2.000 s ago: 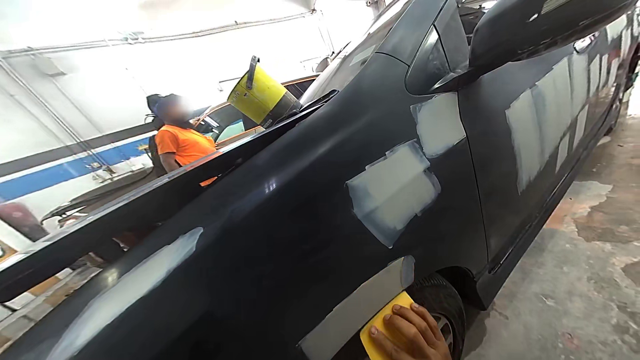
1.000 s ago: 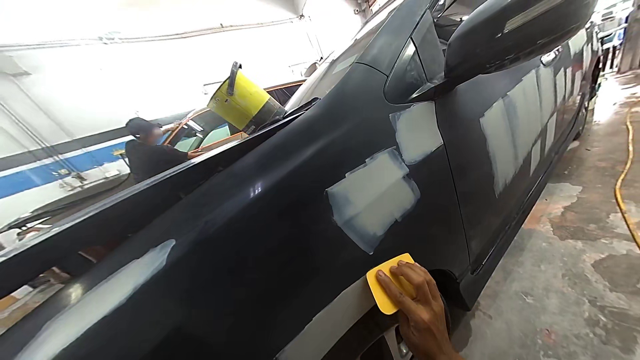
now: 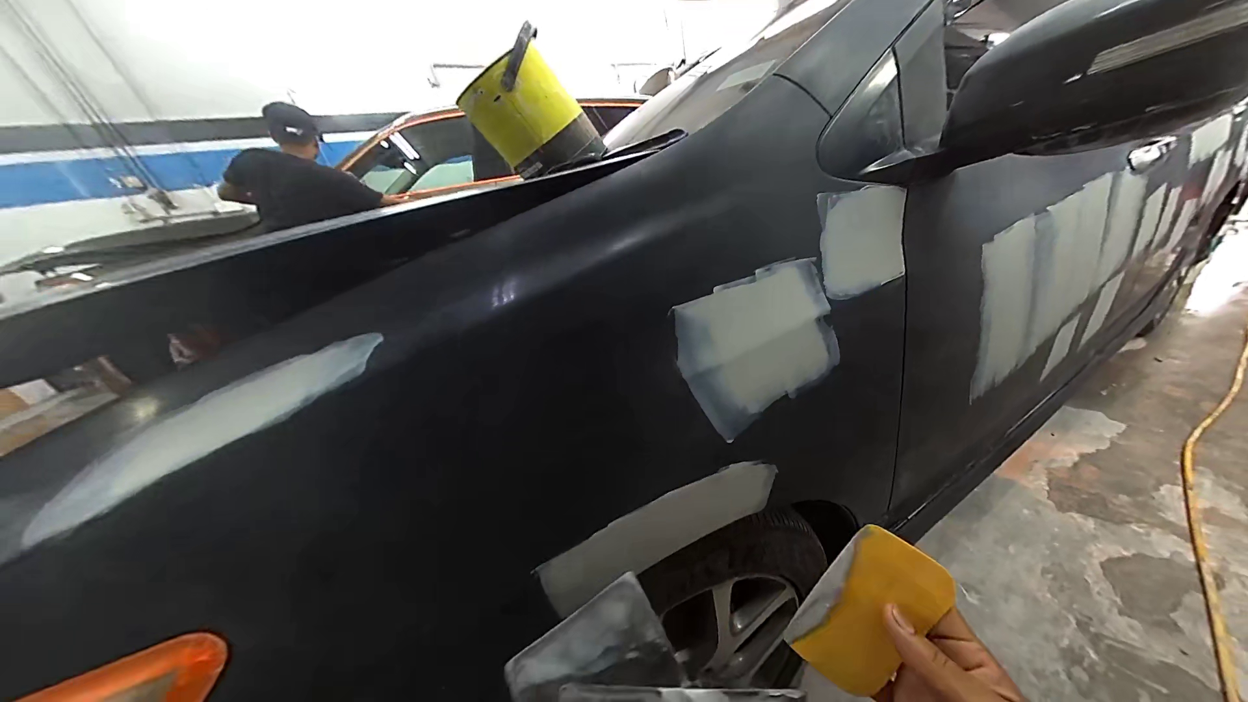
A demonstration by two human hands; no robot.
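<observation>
My right hand grips a yellow flexible filler spreader with grey putty along its left edge, held off the car in front of the wheel. To its left, at the bottom, is a grey putty-smeared board or plate; whatever holds it is out of sight, and my left hand is not visible. Behind them is the dark front fender of a car. Grey filler covers a strip over the wheel arch, a squarish patch, a smaller patch by the door seam and a long streak.
A yellow and black bucket leans near the windshield base. The side mirror juts out at upper right. A yellow hose lies on the stained concrete floor. A person in dark clothes stands beyond the car, near another vehicle.
My right hand has drawn the spreader off the fender above the wheel arch, down and toward me. The putty-smeared board has come into view. A person in orange, seen two seconds ago, is out of view.
</observation>
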